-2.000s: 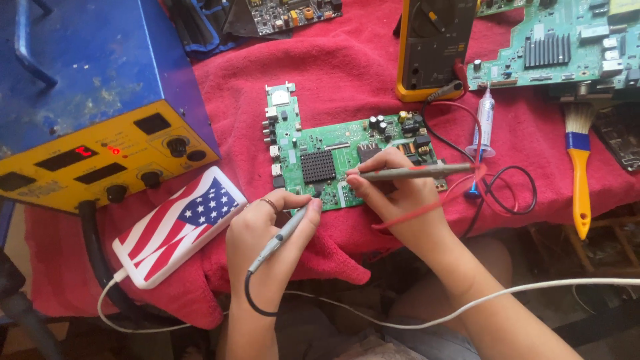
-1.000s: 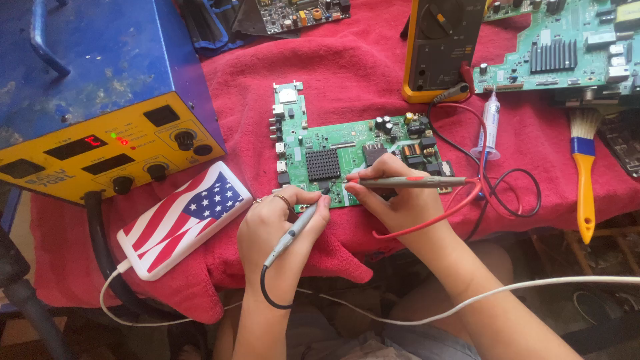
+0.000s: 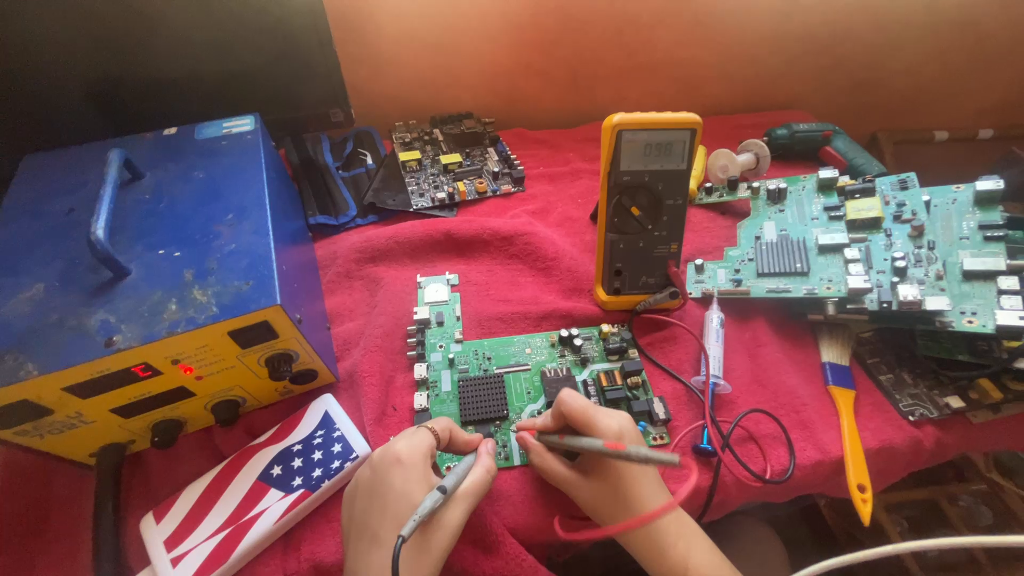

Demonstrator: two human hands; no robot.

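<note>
A green circuit board (image 3: 500,352) with a black heatsink (image 3: 482,398) lies on a red cloth (image 3: 384,264). My left hand (image 3: 416,496) grips a grey test probe (image 3: 438,496) with a black lead, its tip end near the board's lower edge below the heatsink. My right hand (image 3: 600,456) pinches a grey probe (image 3: 608,449) with red marks and a red lead, pointed at the board right of the heatsink. Whether either tip touches the board is too small to tell. Behind the board stands a yellow-cased multimeter (image 3: 646,208) with digits on its display.
A blue and yellow soldering station (image 3: 160,264) stands left, beside a flag-patterned white case (image 3: 264,488). To the right are a syringe (image 3: 713,348), a paintbrush (image 3: 844,424) and more circuit boards (image 3: 864,248). Another board (image 3: 456,164) and a blue-edged tool pouch (image 3: 336,176) lie behind.
The view has tilted up, bringing the multimeter's display and the wall into sight. Both hands keep hold of their probes over the board.
</note>
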